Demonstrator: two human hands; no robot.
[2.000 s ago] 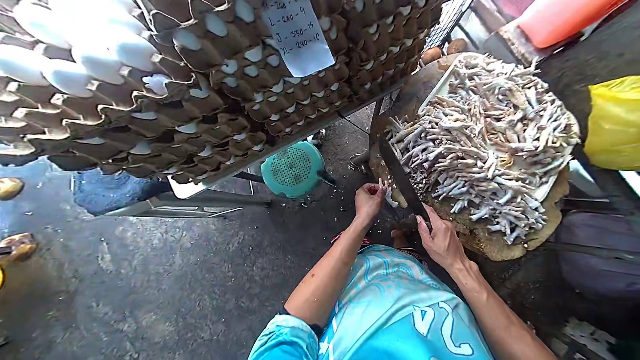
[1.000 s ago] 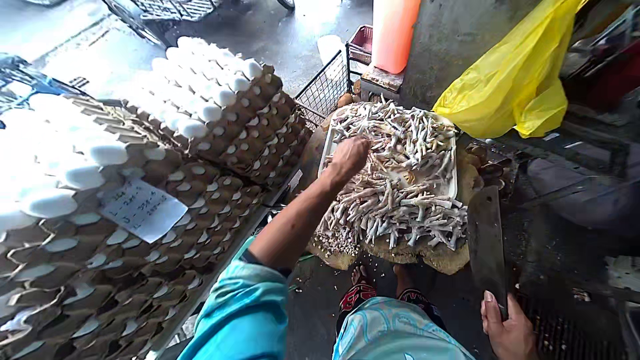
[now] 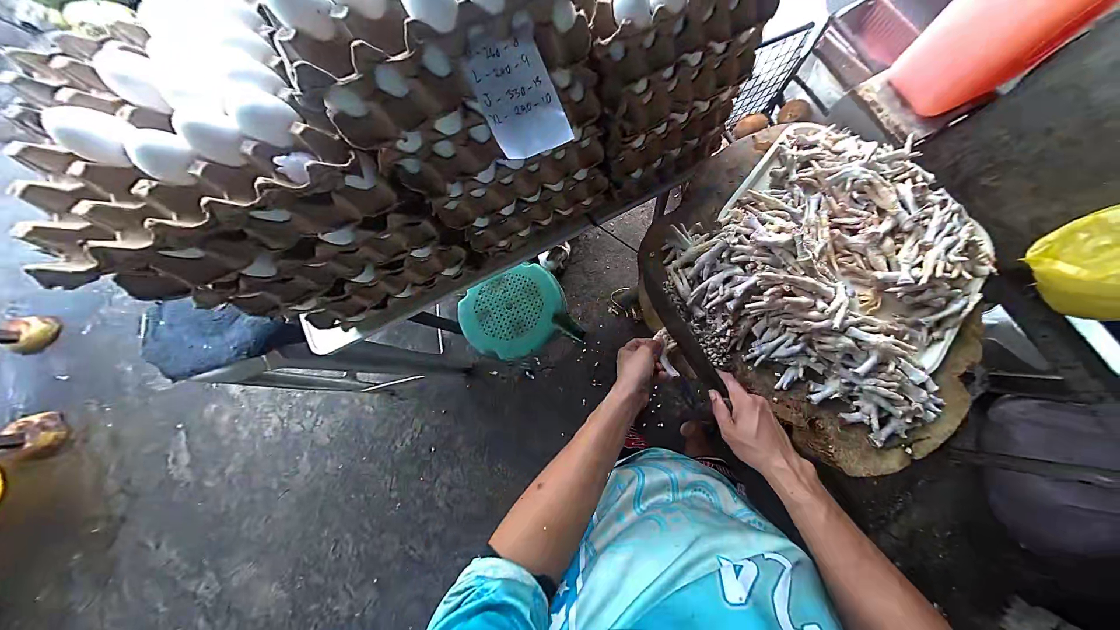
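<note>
My right hand (image 3: 748, 420) grips the handle end of a cleaver (image 3: 682, 324), whose long dark blade points up and left along the edge of a wooden chopping block (image 3: 875, 459). Just left of the blade, my left hand (image 3: 640, 363) pinches a chicken foot (image 3: 668, 354). A large heap of pale chicken feet (image 3: 831, 254) covers much of the block and a white tray (image 3: 949, 341) under it. Small cut bits (image 3: 713, 337) lie on the block beside the blade.
Stacked cardboard trays of eggs (image 3: 350, 175) with a handwritten paper (image 3: 521, 96) stand at upper left. A green plastic stool (image 3: 512, 311) is on the wet floor below. A black wire basket (image 3: 774, 66) and red container (image 3: 989, 52) lie beyond the block; a yellow plastic bag (image 3: 1081, 262) hangs at right.
My left hand was over the heap one second ago and is now left of the block with a foot. The cleaver has come from the block's right side to its left edge. The view has turned.
</note>
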